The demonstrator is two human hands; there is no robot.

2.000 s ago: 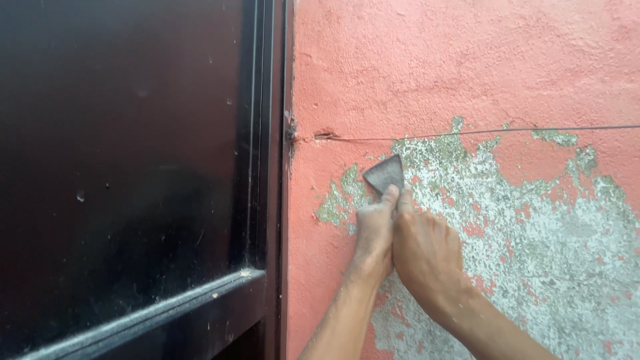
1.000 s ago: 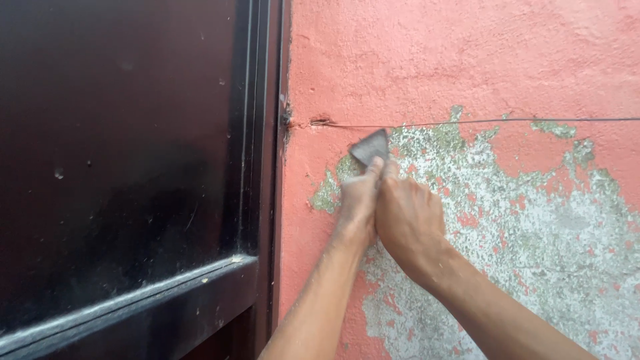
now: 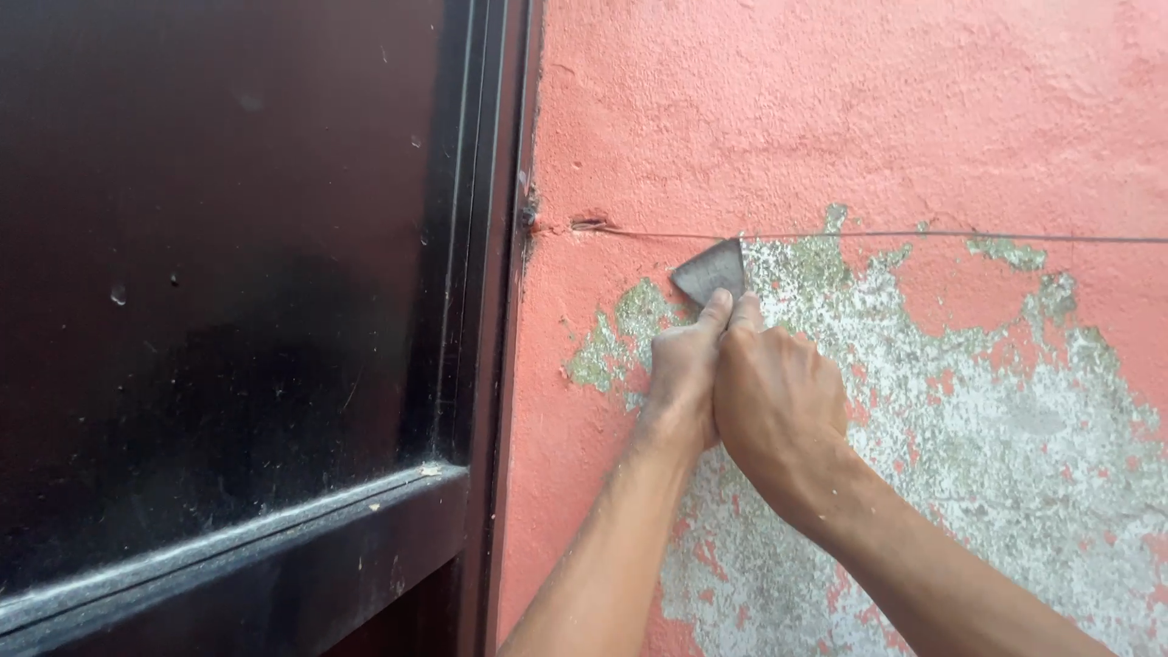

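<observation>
A paint scraper [image 3: 712,271] with a grey metal blade lies against the pink painted wall [image 3: 821,119], its blade pointing up just below a thin wire. Both hands grip it, and its handle is hidden by them. My left hand [image 3: 684,365] is on the left side, thumb up at the base of the blade. Pressed beside it, my right hand [image 3: 780,379] wraps the handle with a finger pointing up toward the blade. Right of the blade and below it, a large patch of bared grey-white wall [image 3: 1022,456] shows. A smaller bared patch [image 3: 643,315] is left of the hands.
A thin wire [image 3: 958,234] runs across the wall from a small hole [image 3: 589,224] near the door frame. The dark metal door [image 3: 228,274] fills the left side, with its frame [image 3: 502,274] along the wall's edge and a dusty ledge [image 3: 274,529] low down.
Both hands stay on the scraper. Its blade has shifted over the wall, left and then back to the right, and now sits close under the wire. The view has moved slightly.
</observation>
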